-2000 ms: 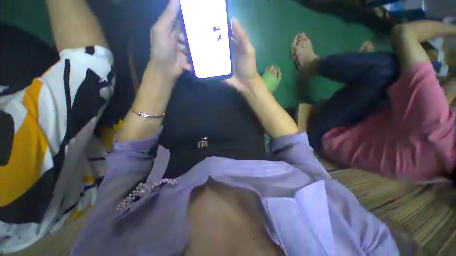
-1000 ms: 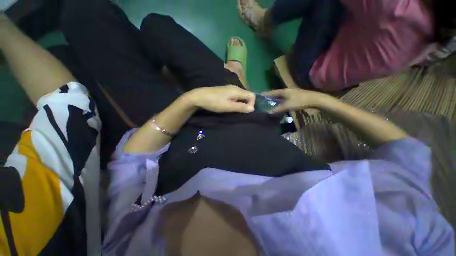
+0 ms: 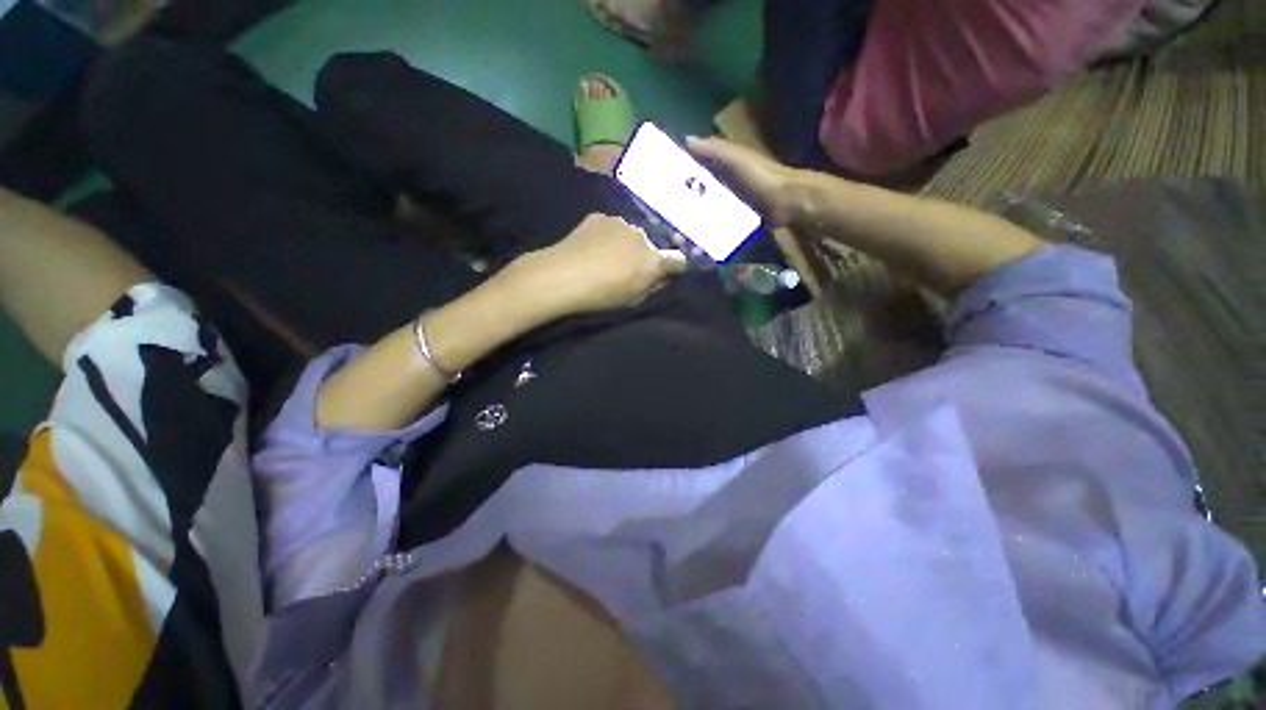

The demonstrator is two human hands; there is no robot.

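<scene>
A smartphone (image 3: 690,192) with a bright white screen and a small dark mark on it is held tilted above my lap. My right hand (image 3: 757,180) holds it at its upper right edge. My left hand (image 3: 611,264), at the end of the arm with a bracelet, is curled just below the phone's lower left side. A small whitish spot shows at its fingertips; I cannot tell whether it holds something.
A clear item with a pale cap (image 3: 766,280) lies beyond my lap, beside brown ridged cardboard stacks (image 3: 889,298). A person in patterned clothing (image 3: 153,458) sits at left. Another in pink (image 3: 972,70) sits at upper right. A green slipper (image 3: 601,114) is on the green floor.
The phone was upright and close two seconds ago, then low and dark-looking between both hands. Now it is tilted, bright and in my right hand, with my left hand just apart from it.
</scene>
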